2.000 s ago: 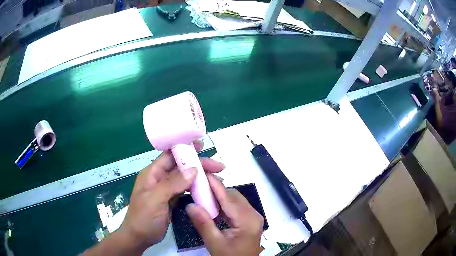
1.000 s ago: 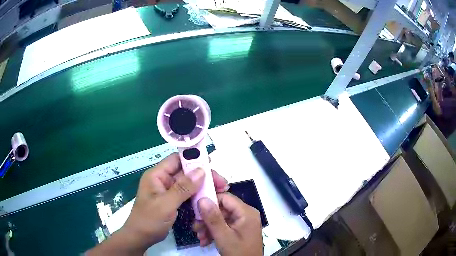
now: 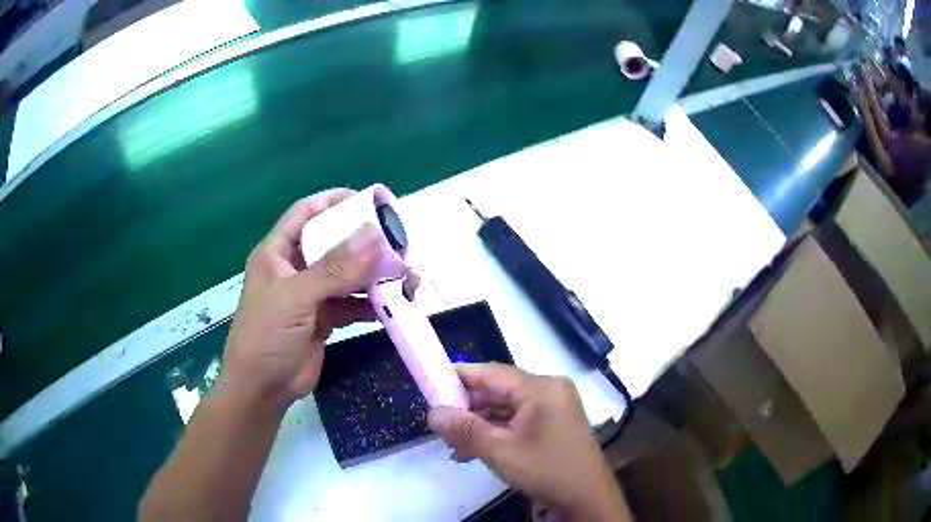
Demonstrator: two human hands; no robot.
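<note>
A pink handheld fan (image 3: 417, 342) is held over the black screw tray (image 3: 357, 408). My left hand (image 3: 306, 285) grips the round fan head, with the thumb across its side. My right hand (image 3: 510, 408) holds the lower end of the handle between thumb and fingers. The handle shows a small dark slot near the head; its far side is hidden. Small specks of screws lie in the tray. A black electric screwdriver (image 3: 546, 291) lies on the white sheet (image 3: 633, 224), right of the fan, its bit pointing up and left.
The green conveyor belt (image 3: 306, 133) runs behind a pale metal rail (image 3: 123, 377). Another fan (image 3: 632, 61) and a pink piece (image 3: 726, 57) lie on it near a metal post (image 3: 682, 61). Brown cartons (image 3: 832, 357) stand at right. A person (image 3: 903, 133) is at far right.
My left hand has moved from the handle up to the fan head. The fan has turned from facing me to facing right. The view has shifted, and the fan at left has left the picture.
</note>
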